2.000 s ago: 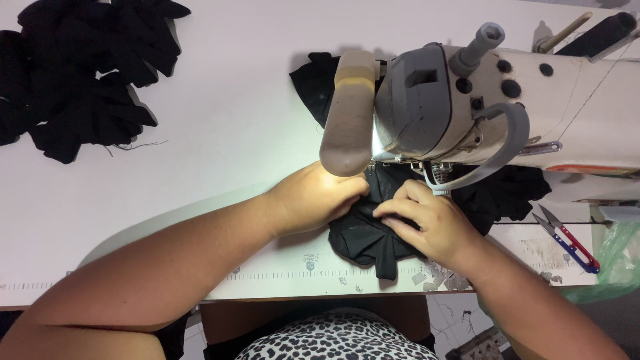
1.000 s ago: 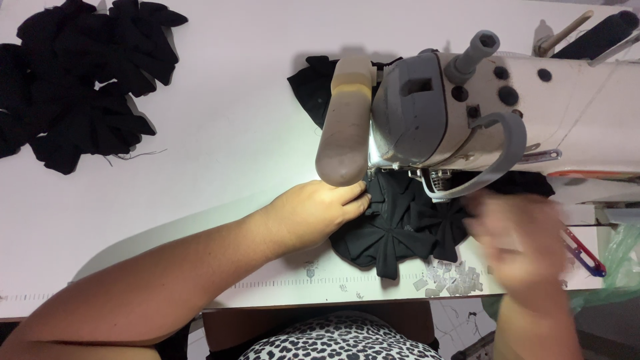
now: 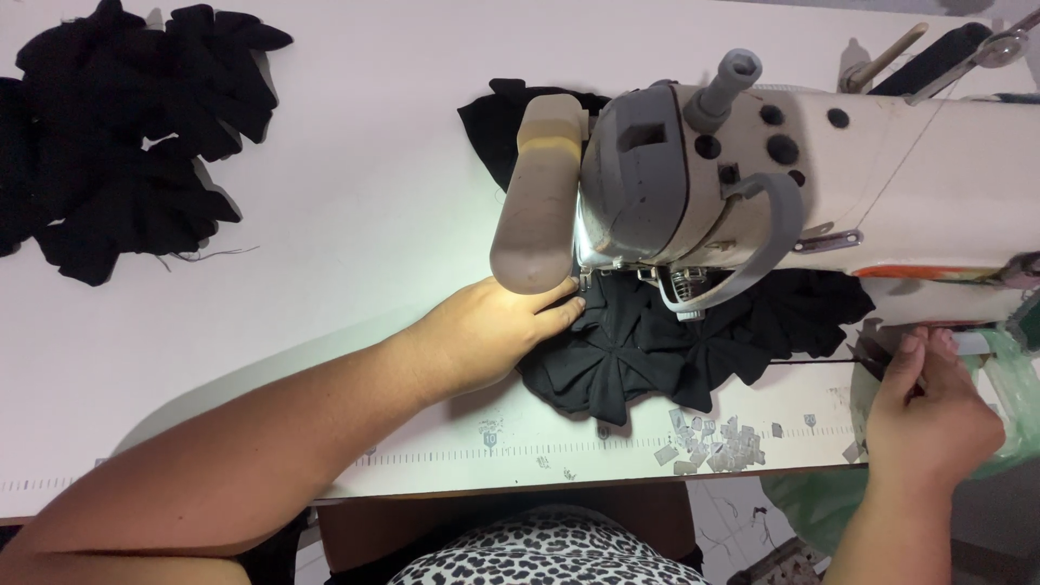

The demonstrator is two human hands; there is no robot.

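My left hand (image 3: 487, 329) is beside the sewing machine's needle area, its fingertips on the left edge of a pleated black fabric piece (image 3: 613, 357). The fabric lies partly under the presser foot (image 3: 585, 280) and spreads right below the machine head (image 3: 642, 179). At the right, my right hand (image 3: 934, 398) is closed around thread snips; their dark blades (image 3: 872, 349) show left of the fingers, while the handles are hidden by the hand. More black fabric (image 3: 487, 126) shows behind the lamp-like grey attachment (image 3: 536, 211).
A pile of black pleated fabric (image 3: 146, 130) lies at the upper left. Small grey chips (image 3: 723, 447) are scattered near the table's front edge (image 3: 536, 489), by a printed ruler. A green plastic bag (image 3: 1011, 398) hangs at the right; a dark thread cone (image 3: 934, 57) stands behind the machine.
My right hand has left the black fabric and moved right to the snips, which lay on the table two seconds ago. My left hand stays by the presser foot.
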